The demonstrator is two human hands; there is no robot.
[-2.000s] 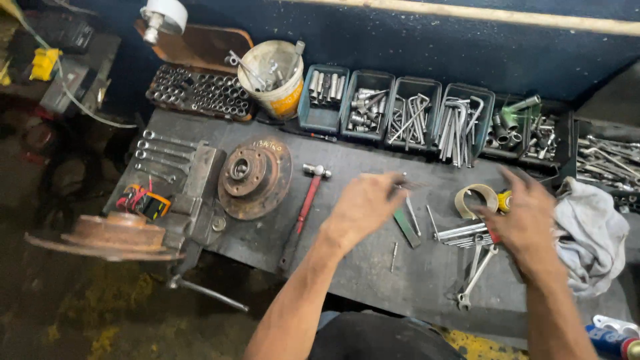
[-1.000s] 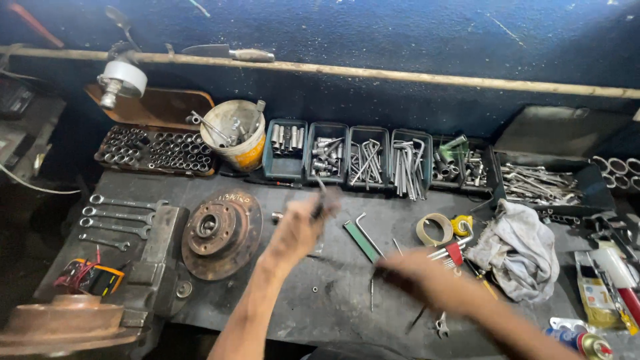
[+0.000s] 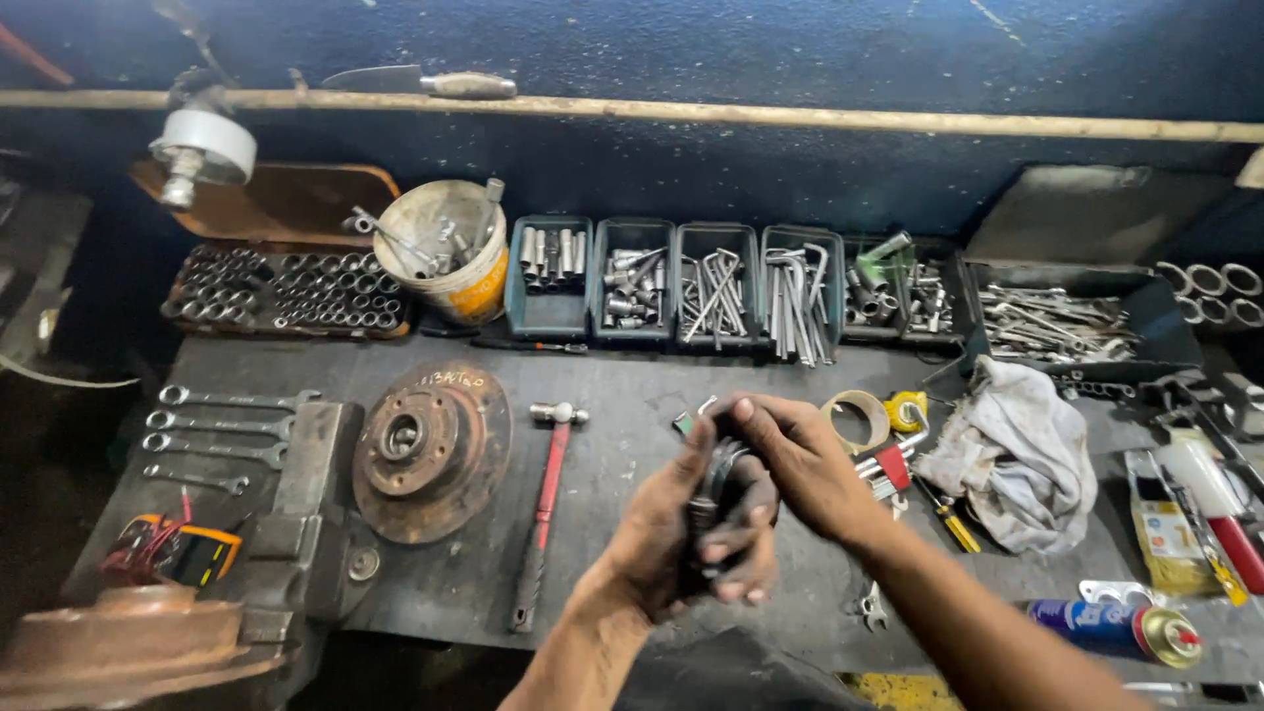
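My left hand (image 3: 681, 533) is closed around a dark metal part (image 3: 713, 494), mostly hidden by the fingers and too blurred to name. Against it from the right, my right hand (image 3: 790, 464) has its fingertips at the top of the part. Behind the hands shows a green strip (image 3: 683, 423) beside the tip of a hex key. To their left lies a ball-peen hammer (image 3: 548, 504) with a red handle, and further left a rusty brake disc (image 3: 432, 449). On the right are a tape roll (image 3: 857, 420), a yellow tape measure (image 3: 906, 410) and a red-holder hex key set (image 3: 892, 466).
Along the wall stand a socket set (image 3: 286, 291), a bucket (image 3: 439, 252), bins of hex keys (image 3: 798, 296) and a wrench tray (image 3: 1062, 321). A vise (image 3: 311, 523) and combination wrenches (image 3: 222, 427) are left; a rag (image 3: 1017, 459), screwdriver (image 3: 956, 523) and spray can (image 3: 1116, 630) are right.
My hands were apart in both earlier frames and are now together around the dark part. The view has shifted, with more wall showing than two seconds ago.
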